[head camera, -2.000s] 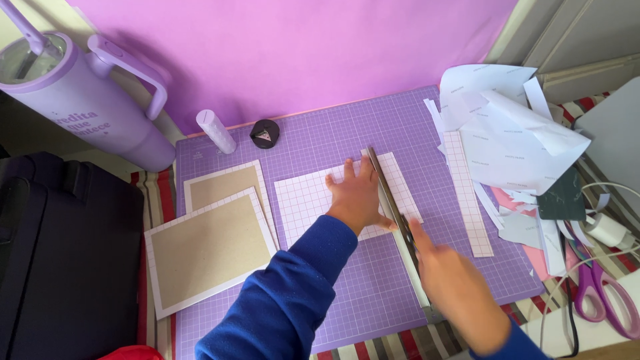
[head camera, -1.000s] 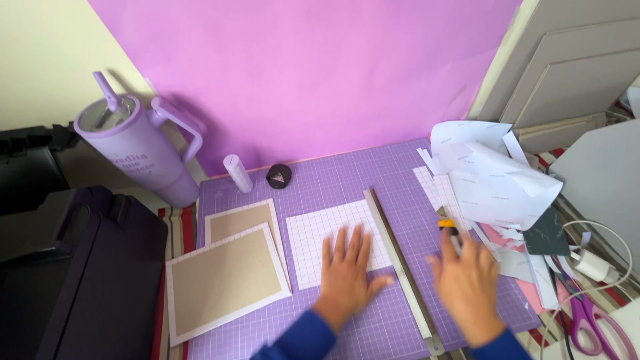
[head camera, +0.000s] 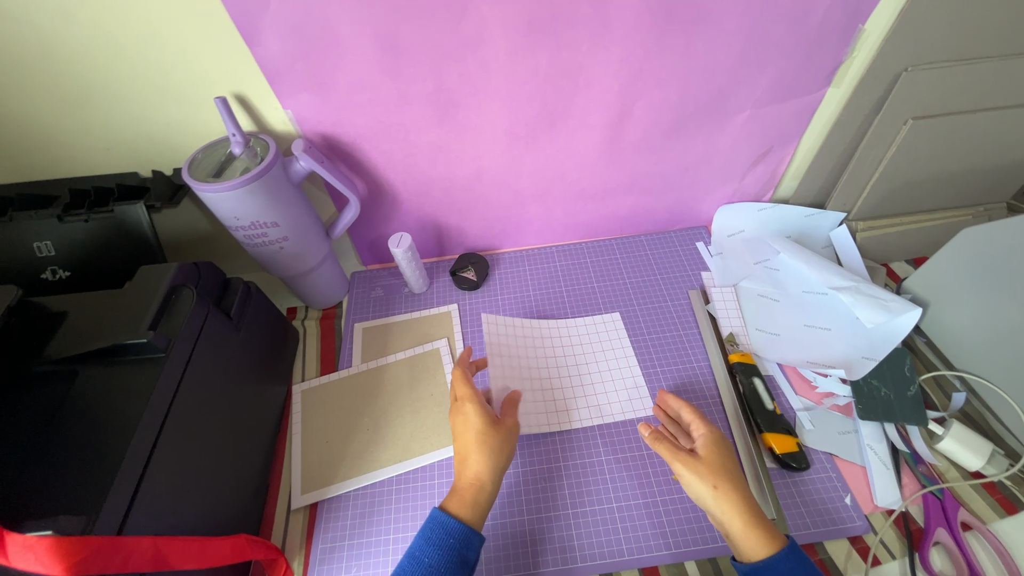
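A sheet of white paper with a printed red grid (head camera: 564, 368) lies slightly curved over the purple cutting mat (head camera: 592, 496). My left hand (head camera: 484, 416) is at its left edge, thumb over the lower left corner; whether it grips the sheet cannot be told. My right hand (head camera: 704, 456) is beside the lower right corner, fingers apart, holding nothing. To the right, a steel ruler (head camera: 740, 424) lies alongside a black and yellow utility knife (head camera: 764, 412). Two greyboard panels with white paper borders overlap at the left, the front one (head camera: 376, 420) partly over the back one (head camera: 408, 336).
A lilac tumbler (head camera: 272, 216) and a black printer (head camera: 120, 400) stand at the left. Behind the sheet are a small lilac cylinder (head camera: 410, 264) and a round black item (head camera: 469, 272). Paper scraps (head camera: 800, 296), a white charger (head camera: 968, 446) and purple scissors (head camera: 952, 528) lie at the right.
The ruler has moved right, off the gridded sheet. The knife, in my right hand a second ago, now lies beside the ruler. My left hand has moved from the sheet's middle to its left edge.
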